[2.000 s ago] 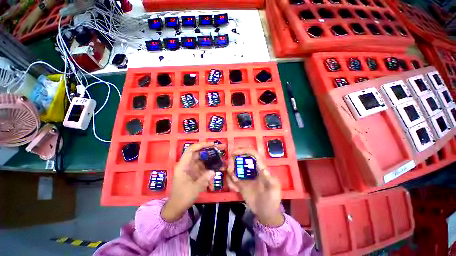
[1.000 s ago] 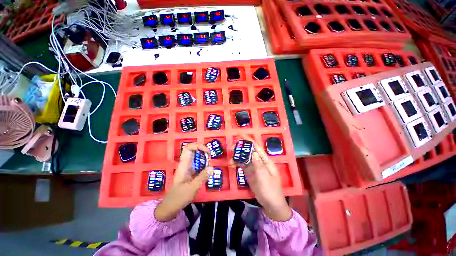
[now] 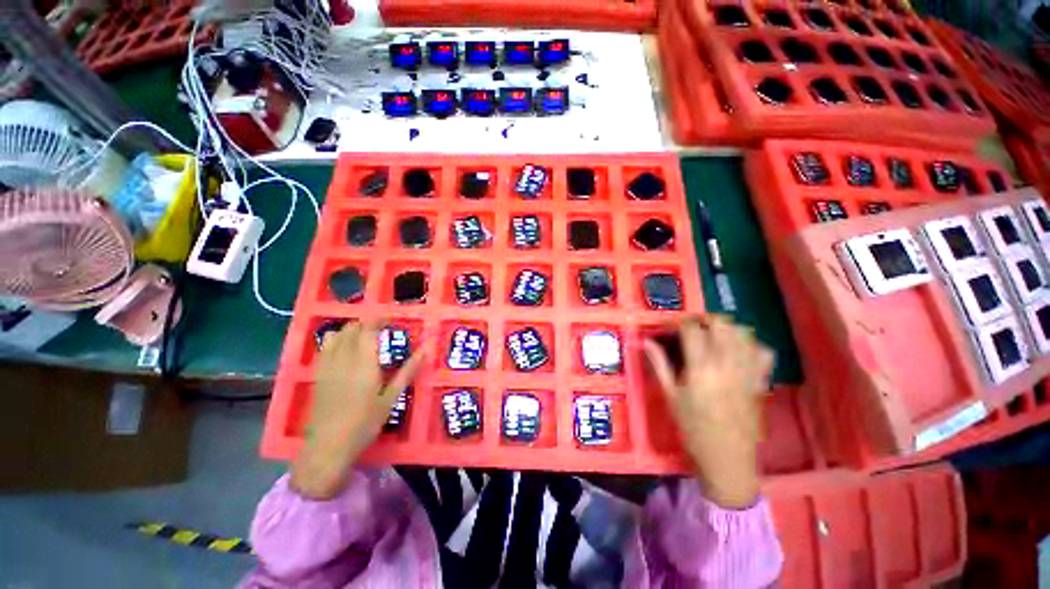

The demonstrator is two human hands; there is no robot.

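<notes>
The orange-red compartment tray lies in front of me with one small square watch unit in most pockets. The back and side units are mostly dark. Lit units with icons fill the middle and front, such as one in the front row; one unit in the fourth row glares white. My left hand is over the tray's front left, fingertips at a dark unit's pocket; the palm side is hidden. My right hand is over the front right edge, fingers bent over a pocket; its contents and grip are hidden.
A white board at the back bears two rows of blue-red lit units. Cables, a white tester box, a yellow bin and fans stand left. A marker pen lies right of the tray. White-framed units sit on stacked trays at right.
My hands have moved apart, left hand leftward and right hand rightward. The two units held between them no longer show in the hands. The formerly empty fourth-row pocket at left now holds a lit unit.
</notes>
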